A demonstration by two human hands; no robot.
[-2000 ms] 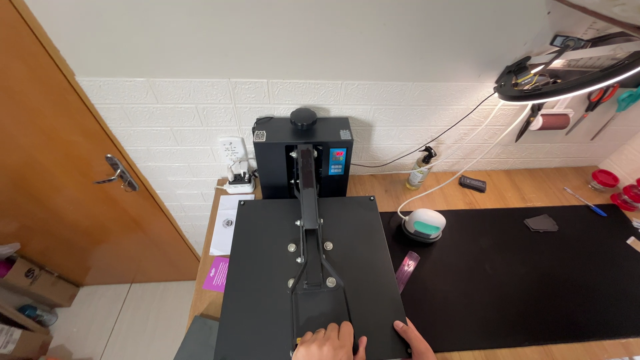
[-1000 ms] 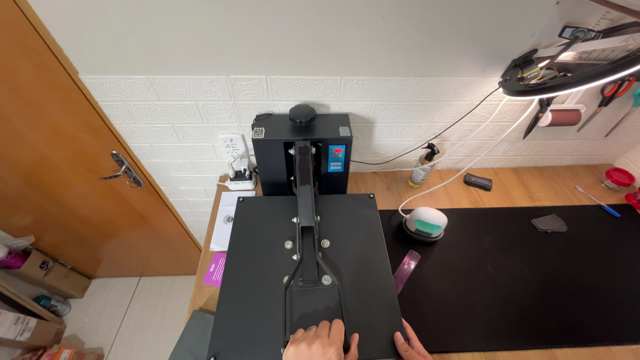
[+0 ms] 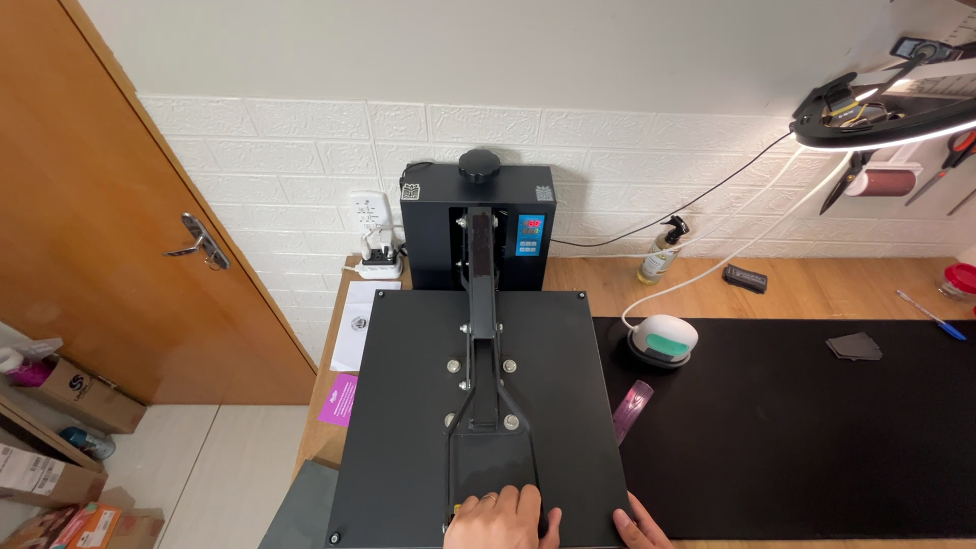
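Observation:
A black heat press (image 3: 404, 427) fills the middle of the view, its wide flat top plate nearest me. My left hand (image 3: 499, 518), with a ring on one finger, is closed over the near end of the press's bent metal lever handle (image 3: 531, 457). At the plate's right front edge, my right hand (image 3: 642, 526) rests with its fingertips against the side; its lower part is out of view. The control panel (image 3: 531, 235) on the rear housing has lit digits. A round black knob (image 3: 479, 165) tops the housing.
Right of the press lie a black mat (image 3: 762, 427), a small white and green hand press (image 3: 665, 340), a pink translucent strip (image 3: 633, 410), grey pieces (image 3: 854, 347) and a blue pen (image 3: 942, 324). A spray bottle (image 3: 660, 255) stands behind. A ring light (image 3: 892, 137) overhangs the right; a wooden door (image 3: 152, 229) is left.

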